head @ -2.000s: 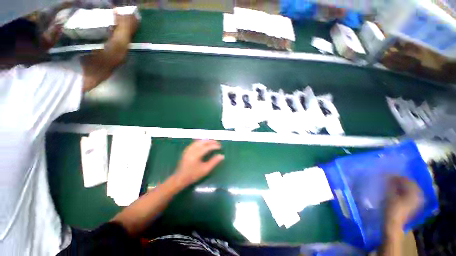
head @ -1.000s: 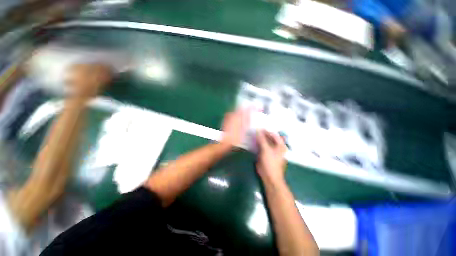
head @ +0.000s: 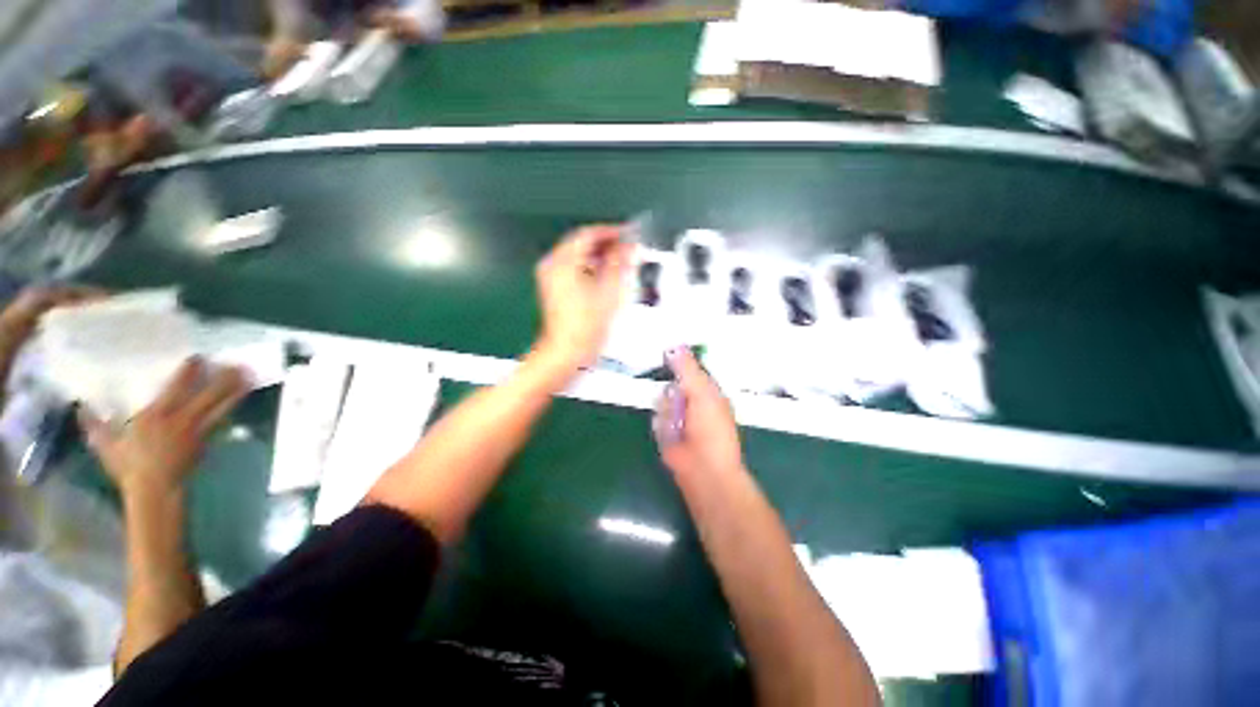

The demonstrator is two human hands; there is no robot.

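Observation:
Bagged products [head: 797,311], white translucent pouches with dark items showing, lie side by side in a row on the green conveyor. My left hand [head: 578,293] is at the row's left end, fingertips pinched at the top corner of the leftmost pouch [head: 638,325]. My right hand [head: 702,421] is over the pale rail at that pouch's lower edge, thumb up and fingers curled; blur hides whether it grips anything.
White cards [head: 376,421] lie on the bench at left, more [head: 905,608] at lower right beside a blue bin [head: 1133,608]. Another person's hands [head: 166,421] hold a white stack at left. A small white box [head: 243,229] is on the belt. White stacks [head: 836,49] lie across the line.
My right hand has come from the blue bin to the pouch row. My left hand has moved from the bench to the row and then up to the pouch's top. A small white box has appeared on the belt.

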